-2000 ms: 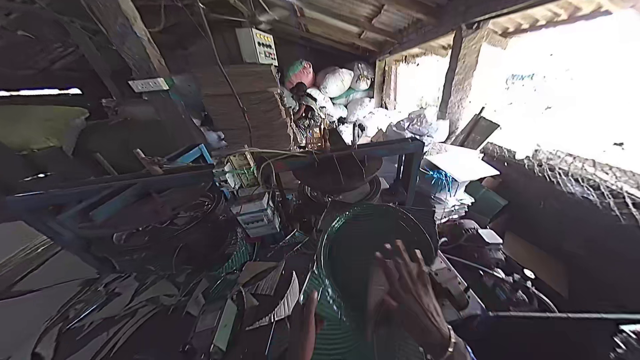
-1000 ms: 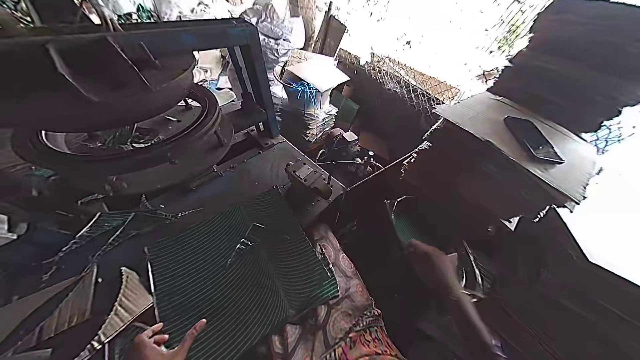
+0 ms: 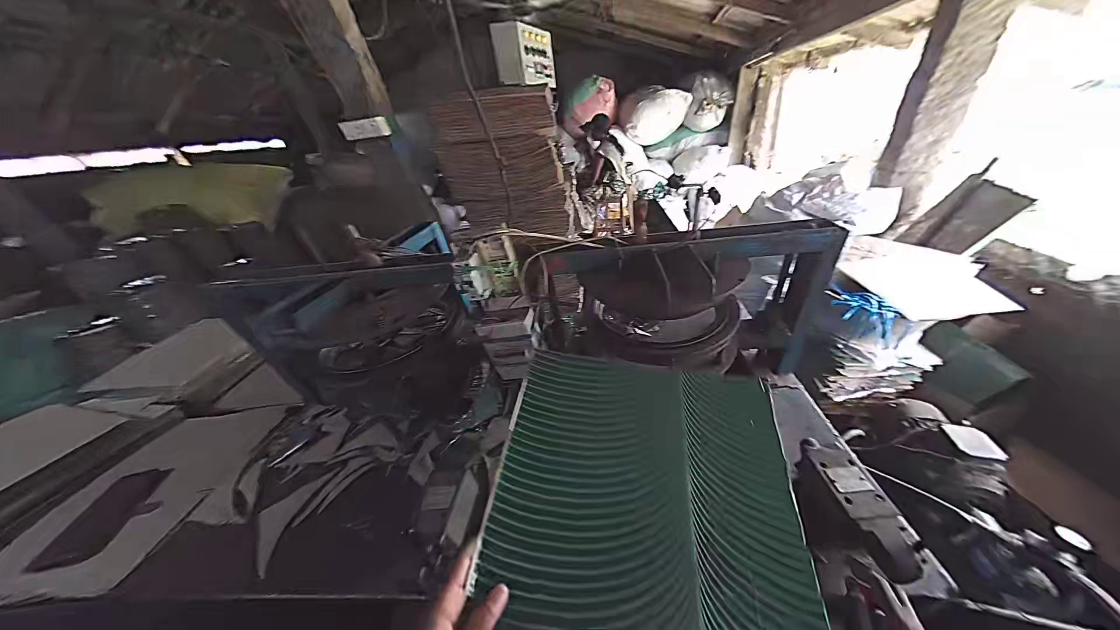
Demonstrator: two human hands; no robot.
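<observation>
A green sheet with fine curved stripes (image 3: 630,490) reaches from the bottom edge of the view up to the round die of a press (image 3: 665,328). My left hand (image 3: 468,599) is at the sheet's lower left edge, with the thumb over it and the fingers at its side. The dark upper disc of the press (image 3: 669,280) hangs just above the ring-shaped lower die, under a blue metal frame (image 3: 700,241). My right hand is out of view.
Curved offcuts (image 3: 319,490) and flat board pieces (image 3: 184,367) lie at left, near a second press (image 3: 376,341). A metal block (image 3: 862,499) sits right of the sheet. Stacked brown sheets (image 3: 499,157), a control box (image 3: 523,54) and white sacks (image 3: 656,114) stand behind.
The view has swung back from the right side to the press. The green sheet now reaches up to the die; one second ago it lay before the press. My right hand has left the view.
</observation>
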